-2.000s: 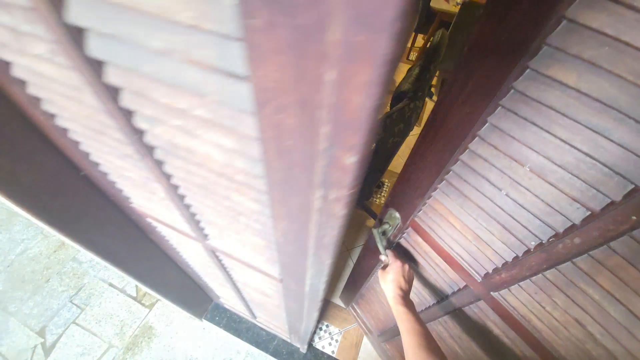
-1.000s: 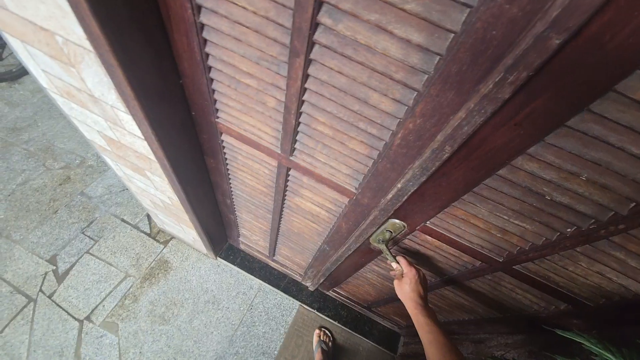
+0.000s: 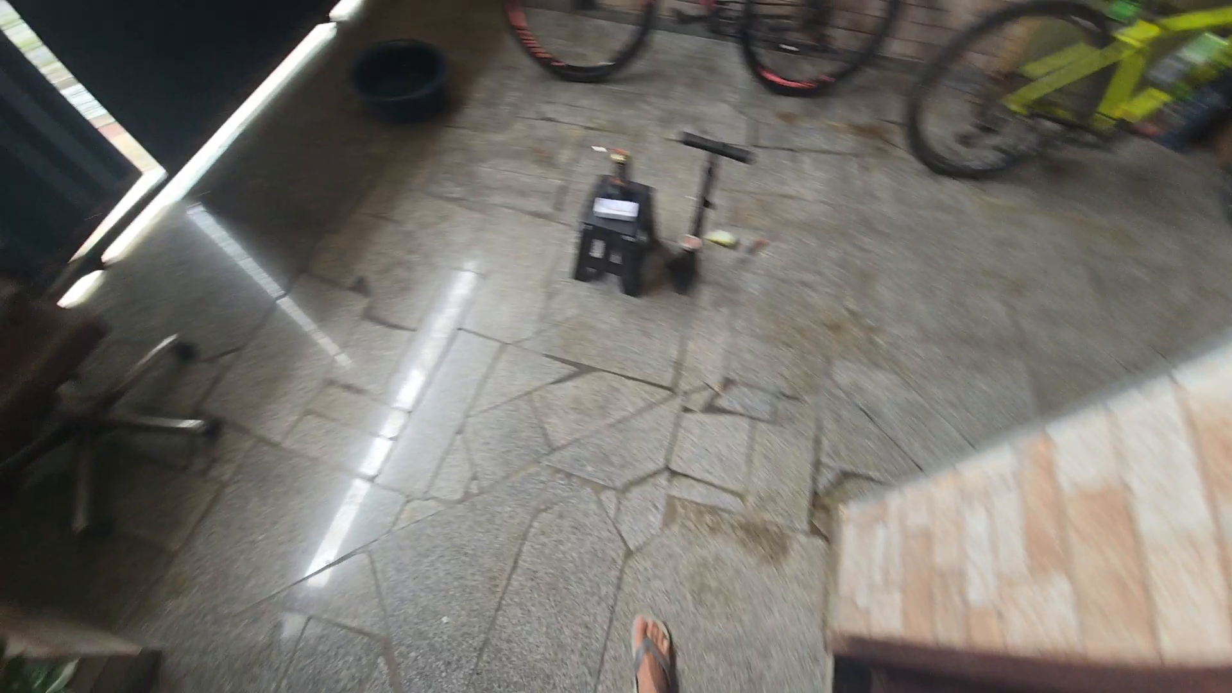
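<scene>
Neither of my hands shows in the head view. My foot in a flip-flop (image 3: 652, 654) is on the stone paving (image 3: 568, 549) at the bottom centre. Further ahead, a small black step stool (image 3: 616, 226) stands on the paving with a small object on top that is too blurred to name. Just right of it a black floor pump (image 3: 707, 192) stands upright with its T-shaped handle on top. A small yellowish item (image 3: 721, 237) lies beside the pump.
Red-marked bicycle wheels (image 3: 818, 48) and a yellow-green bicycle (image 3: 1121, 72) stand along the back. A dark round tub (image 3: 399, 82) is at upper left, a wheeled chair (image 3: 144, 414) at left. A tile-clad wall (image 3: 1039, 539) juts in at lower right.
The view has swung from the louvred wooden door to the paved area. One second ago a hand was on the door handle; door, handle and hand are out of view now.
</scene>
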